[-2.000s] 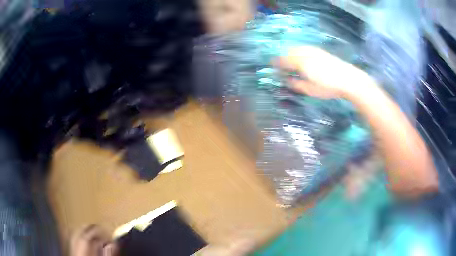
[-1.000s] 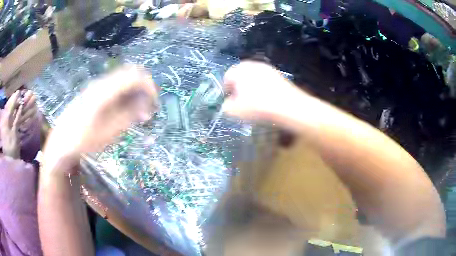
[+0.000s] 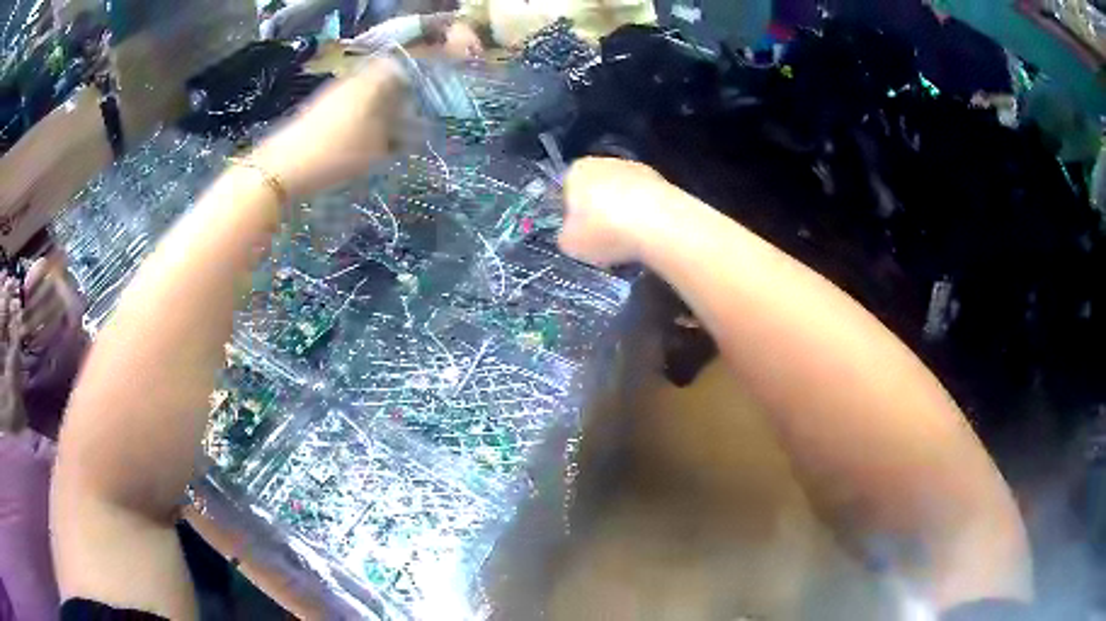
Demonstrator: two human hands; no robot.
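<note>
Clear blister trays (image 3: 412, 364) cover the middle and left, with green circuit boards (image 3: 303, 318) and thin pale wires in them. My left hand (image 3: 370, 127) is blurred over their far side, beside shiny clear or white strips (image 3: 439, 95); its fingertips are not clear. My right hand (image 3: 606, 212) is at the trays' far right side with its fingers curled. A short pale strip (image 3: 552, 155) shows by its fingertips. The frame does not show whether either hand grips a tray.
Brown cardboard (image 3: 691, 461) lies at the lower right, with a small black piece (image 3: 689, 352) at its upper edge. A dark heap (image 3: 873, 182) fills the right. Another person's hands (image 3: 43, 297) and pinkish sleeve show at far left. More people's arms are at the far edge.
My left hand has moved up and away, toward the far side of the trays. My right hand has moved slightly right. More of the boards in the trays now shows.
</note>
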